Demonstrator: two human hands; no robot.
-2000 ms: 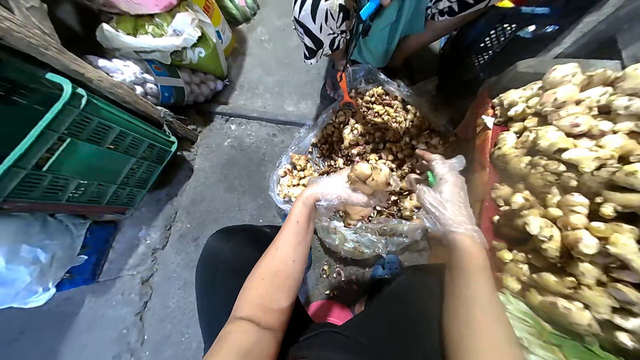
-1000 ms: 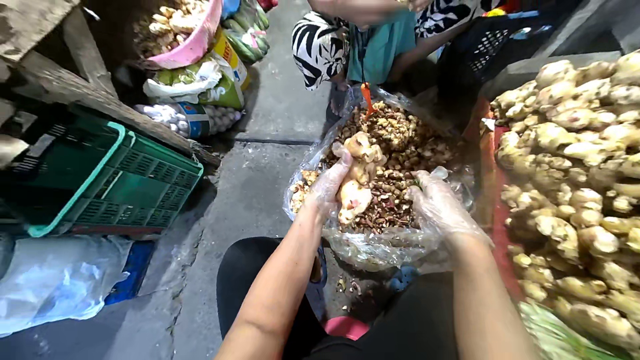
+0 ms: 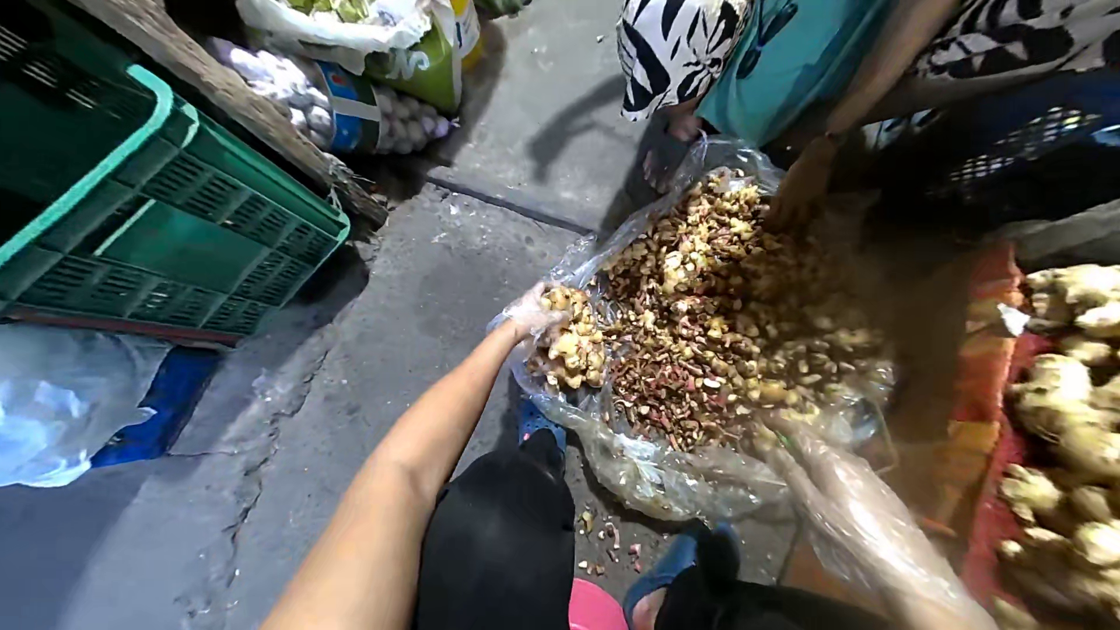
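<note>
A clear plastic bag [image 3: 665, 477] lies spread on the floor, filled with ginger trimmings [image 3: 691, 350] and small pieces. At its left side my left hand [image 3: 535, 311], in a clear plastic glove, rests with curled fingers on ginger pieces [image 3: 573, 350]; whether it grips one cannot be told. My right hand [image 3: 814, 455], also gloved and blurred, is over the bag's lower right edge, around a small green-handled tool [image 3: 781, 440] whose blade is not clear. A co-worker's hand [image 3: 801, 179] reaches into the bag's upper right part.
Large ginger roots [image 3: 1072, 411] are heaped on red cloth at the right. A green plastic crate [image 3: 175, 245] stands at the left, near a wooden beam [image 3: 254, 96] and net bags of garlic [image 3: 297, 96]. The co-worker sits opposite. Scraps [image 3: 612, 542] lie by my feet.
My left hand has moved left to the bag's side; the large ginger root is no longer seen raised in it. The co-worker's hand has come down into the bag.
</note>
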